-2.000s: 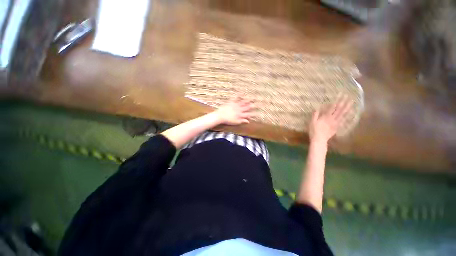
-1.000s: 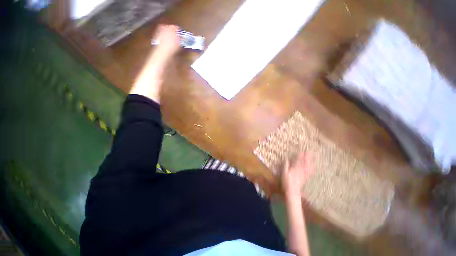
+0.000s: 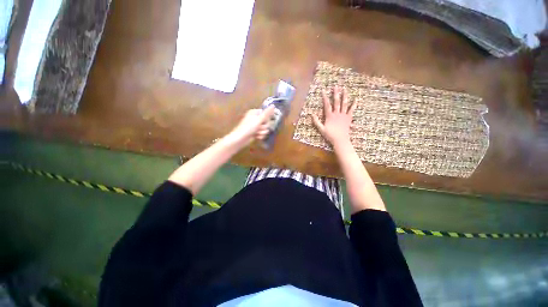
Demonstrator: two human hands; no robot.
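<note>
A tweed panel (image 3: pixel 414 123), beige-brown with a speckled weave, lies flat on the shiny brown table (image 3: pixel 144 114). A thin pale edge shows along its right end. My right hand (image 3: pixel 338 117) lies flat on its left part with the fingers spread, holding nothing. My left hand (image 3: pixel 258 125) grips a small silver-grey metallic hand tool (image 3: pixel 281 101) just left of the panel, apart from it. Its exact kind is blurred and partly hidden by my fingers.
A white paper pattern piece (image 3: pixel 213 45) lies at the upper left of the tool. A brown tweed bundle (image 3: pixel 69 57) with white beside it is at the far left. Another white-topped bundle (image 3: pixel 505 18) is at the upper right. Green floor with striped tape lies below the table edge.
My left hand has left the panel, reached to the tool at the left and brought it beside the panel. My right hand has moved to the panel's left part. The view has turned.
</note>
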